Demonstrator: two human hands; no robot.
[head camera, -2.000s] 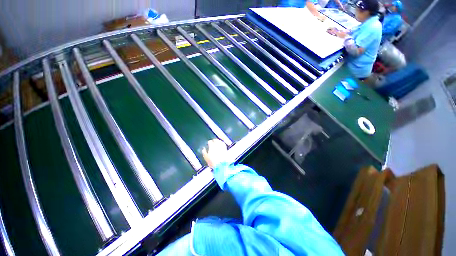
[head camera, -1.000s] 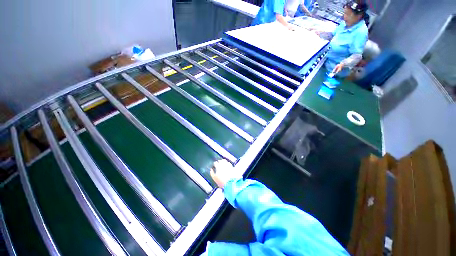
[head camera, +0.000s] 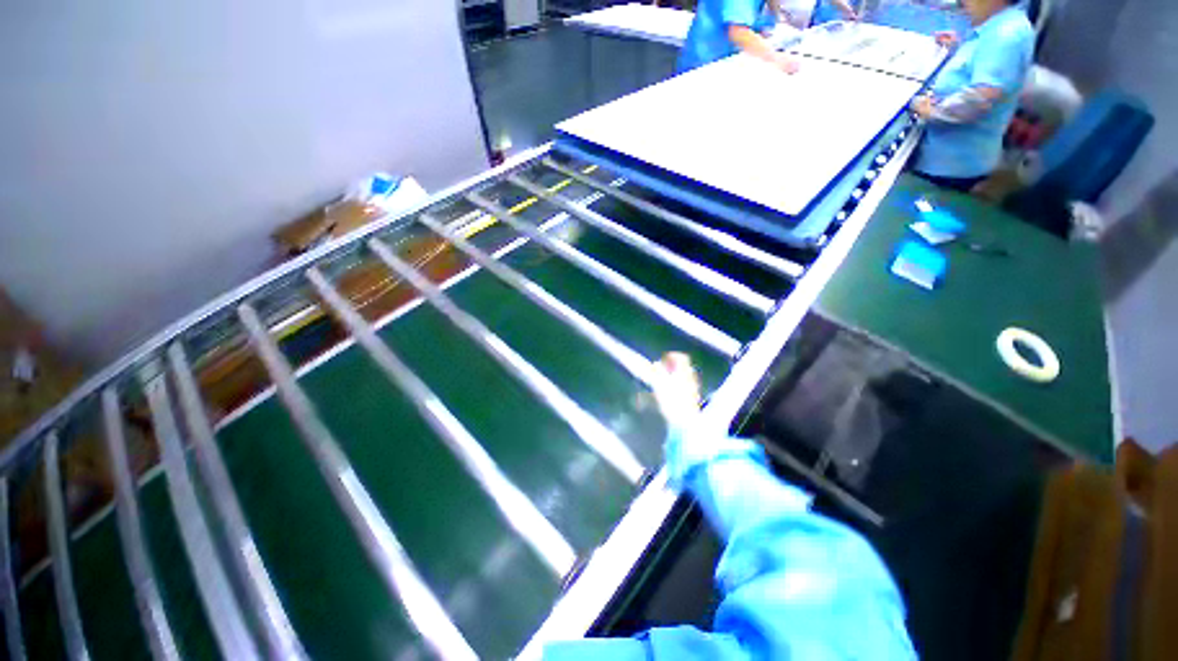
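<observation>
My right hand (head camera: 674, 382) is small and blurred, at the inner edge of the conveyor side rail (head camera: 762, 355), near the end of a roller. Its fingers look curled; whether it grips or only touches the roller or rail cannot be told. The blue sleeve reaches up from the bottom right. My left hand is not in view. The metal rollers (head camera: 446, 433) of the conveyor stretch to the left over a green surface. A large white panel (head camera: 762, 123) lies at the far end of the rollers on a blue layer (head camera: 810, 230).
A green table (head camera: 1033, 304) at the right holds blue film pieces (head camera: 917, 264) and a tape roll (head camera: 1027, 354). Brown cartons (head camera: 1092, 568) stand at the lower right. A person in blue (head camera: 978, 97) stands beside the panel; others are behind it.
The view has moved forward and turned, so the white panel looks larger and nearer. My right hand has moved further up along the rail. The nearby worker's hand has left the film pieces.
</observation>
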